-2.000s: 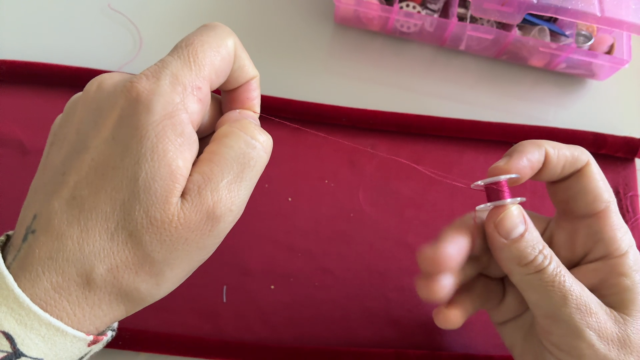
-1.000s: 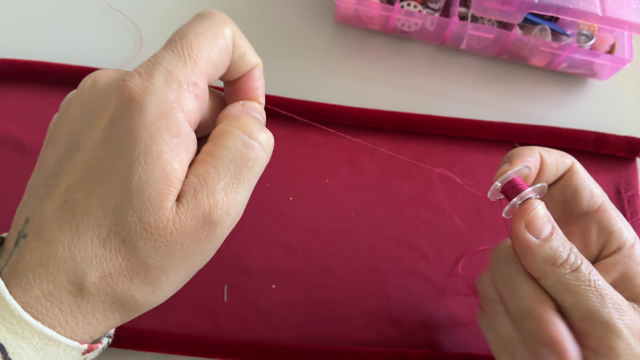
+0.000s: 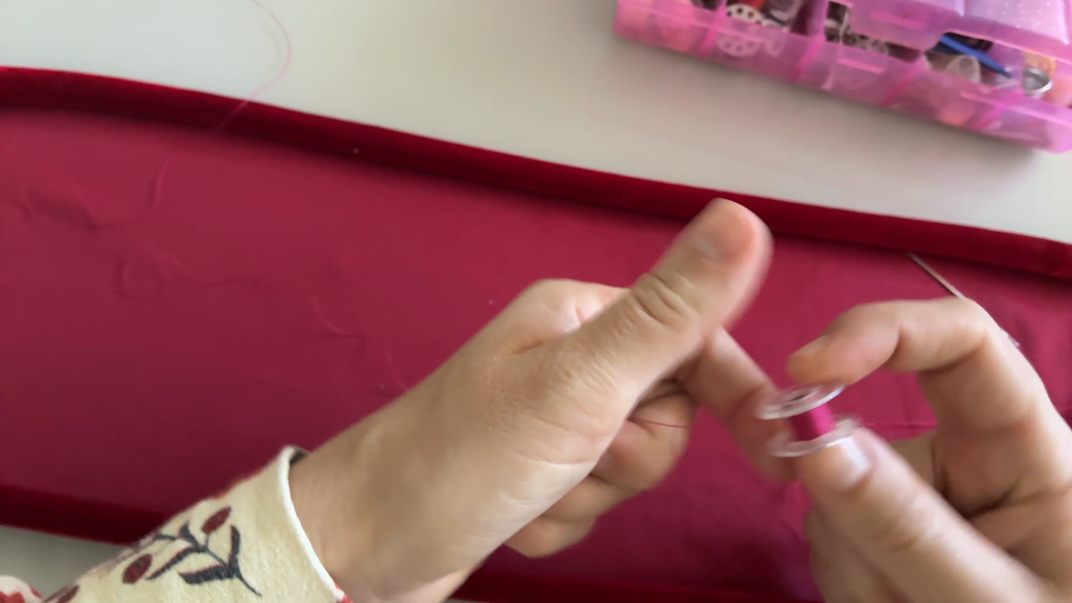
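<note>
Between the thumb and forefinger of my right hand [image 3: 930,452] is a clear plastic bobbin [image 3: 810,421] wound with magenta thread. My left hand [image 3: 578,394] is just left of the bobbin, thumb raised and blurred, forefinger reaching close to it or touching it. A fine red thread [image 3: 662,424] crosses the curled fingers of my left hand; whether they grip it is unclear. Beneath both hands lies crimson fabric [image 3: 276,276] with dark red velvet edges. A thin needle-like metal piece [image 3: 936,275] shows just behind my right forefinger. Loose thread [image 3: 287,50] curves at the upper left.
A pink translucent plastic compartment box [image 3: 846,79] stands at the upper right, holding bobbins and small sewing items. The pale tabletop [image 3: 469,84] shows beyond the fabric.
My left hand has moved right and down, from the upper left to beside the bobbin, its thumb now raised. The stretched thread between the hands no longer shows.
</note>
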